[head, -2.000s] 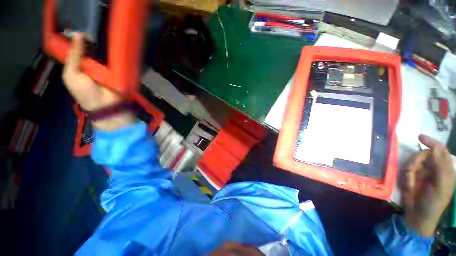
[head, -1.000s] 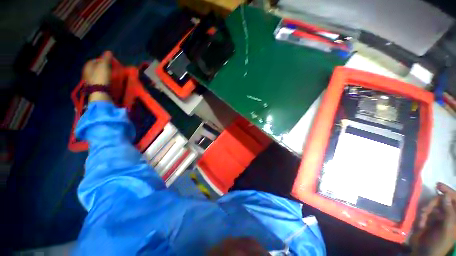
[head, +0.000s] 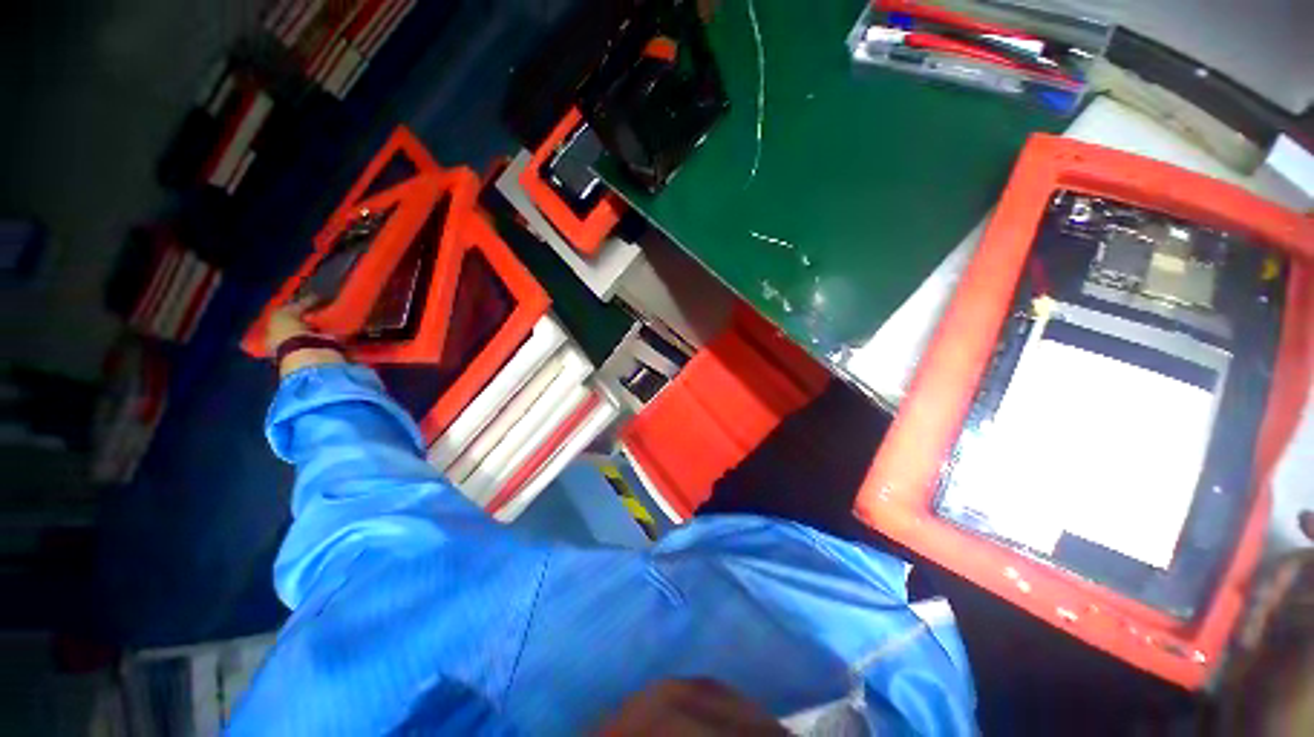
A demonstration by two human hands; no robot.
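Note:
A foam-framed open tablet [head: 1088,418] lies on the white sheet at the right, its battery glaring white and its board at the far end. My left hand [head: 293,328], with a dark red wrist band, is stretched out to the left. It grips the near left corner of another red-orange framed tablet [head: 378,277], which is tilted over the stack at the left. My fingers are partly hidden by the foam. My right hand [head: 1277,641] is dark, blurred and cut off by the right edge, beside the frame's lower right corner.
White slabs with red edges [head: 526,418] are stacked at the left, with a red-orange foam piece [head: 728,410] beside them. A clear pen box [head: 980,55] sits on the green mat [head: 850,173]. A black object [head: 656,108] and a small framed unit [head: 566,180] are at the mat's left edge.
The view has turned left. My left hand has brought the framed tablet down from the upper left to the stack, where it now leans tilted. My right hand has slipped mostly out of view.

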